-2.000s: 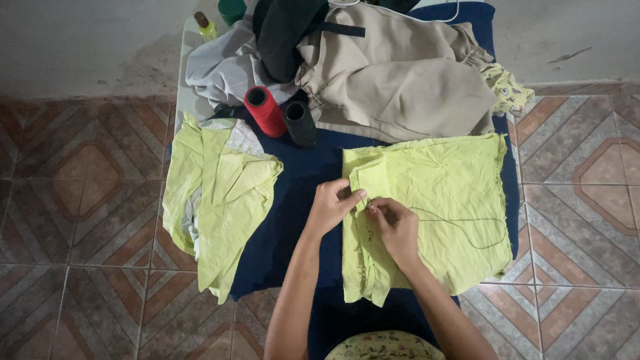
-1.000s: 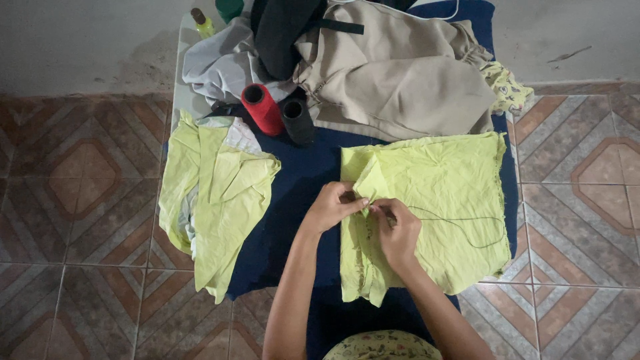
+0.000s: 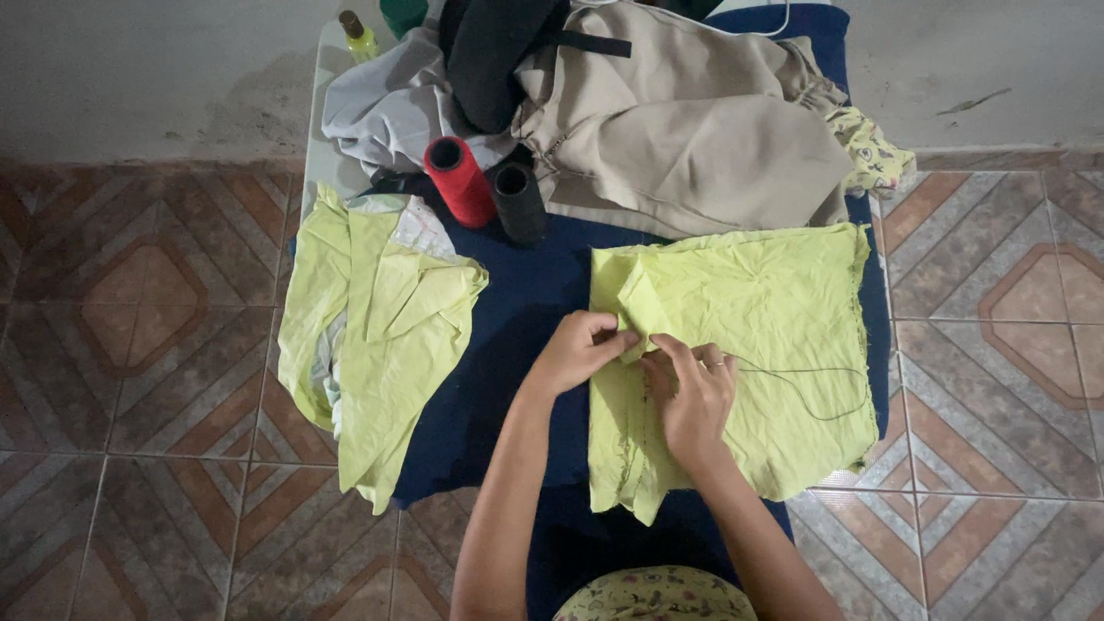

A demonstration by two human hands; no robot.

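A lime-green fabric piece (image 3: 776, 302) with frayed edges lies on the dark blue cloth (image 3: 526, 345). Near its left side my left hand (image 3: 582, 349) pinches a folded edge of the fabric between thumb and fingers. Close beside it on the right, my right hand (image 3: 694, 379) has thumb and index finger together at the same fold; a needle there is too small to make out. Dark thread (image 3: 811, 371) trails in a loop from my right hand across the fabric. Dark stitches run down the fabric below my hands.
Crumpled lime-green cloth (image 3: 388, 336) lies at the left. Behind stand a red thread cone (image 3: 461, 185) and a black thread cone (image 3: 520, 207). Beige cloth (image 3: 690, 129), grey cloth (image 3: 388, 103), a black item (image 3: 492, 69) and a small bottle (image 3: 360, 39) fill the far side.
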